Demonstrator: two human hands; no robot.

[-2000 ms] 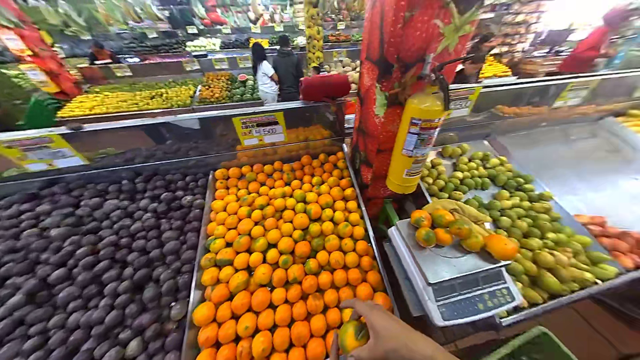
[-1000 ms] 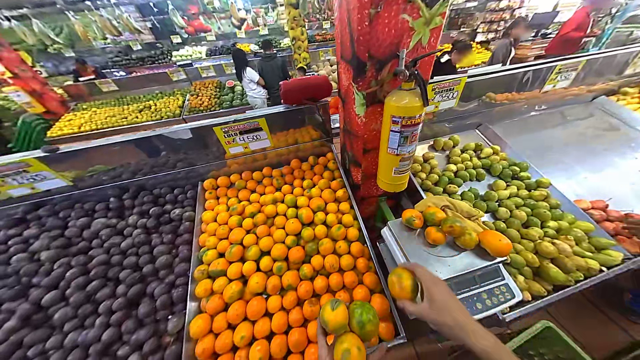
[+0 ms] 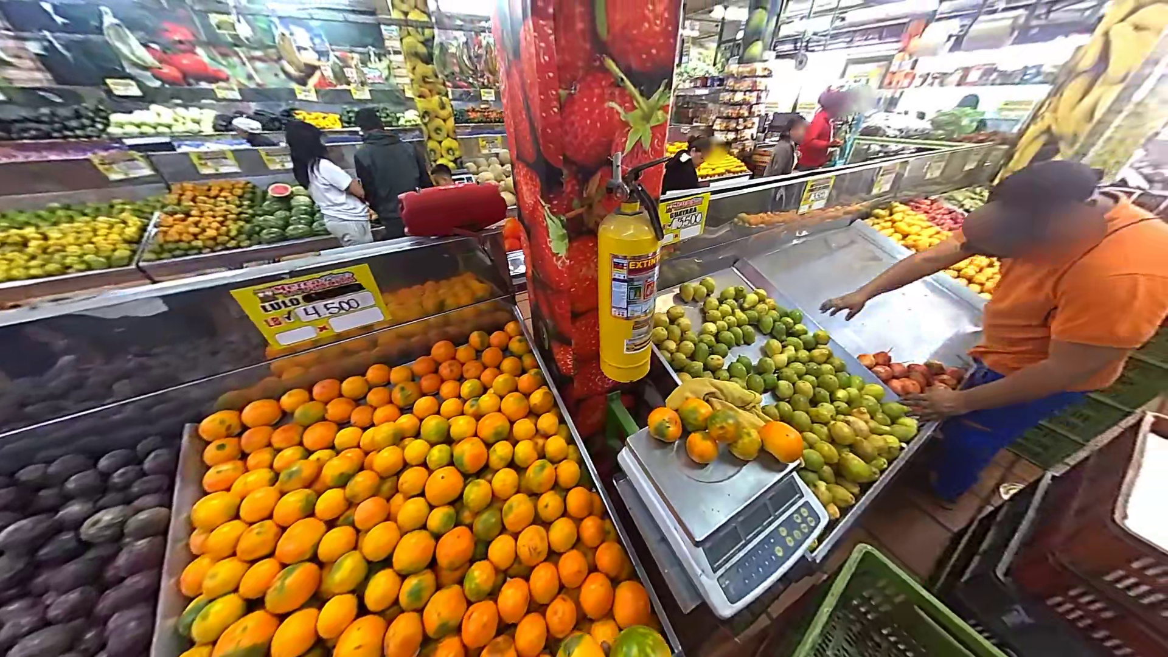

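Neither my left hand nor my right hand shows at this moment. Orange lulo fruits (image 3: 415, 493) fill a bin in the middle, some with green patches, and a greener one (image 3: 639, 642) lies at the bottom edge of the view. On the steel plate of a digital scale (image 3: 721, 511) rest several orange-green fruits (image 3: 701, 447) beside a crumpled yellowish cloth or glove (image 3: 716, 397). Dark purple fruits (image 3: 82, 538) lie in the bin at the left. Green guavas (image 3: 812, 392) are heaped in the bin behind and right of the scale.
A yellow fire extinguisher (image 3: 628, 292) hangs on the strawberry-print column (image 3: 570, 182). A person in an orange shirt (image 3: 1086, 283) leans over the right bin, arms stretched toward reddish fruits (image 3: 912, 372). A green plastic crate (image 3: 890, 607) and dark red crates (image 3: 1086, 538) stand at the lower right.
Both my hands, seen a second ago with orange-green fruits near the scale and bin, have left the view. The view has swung right, and the person in orange now shows.
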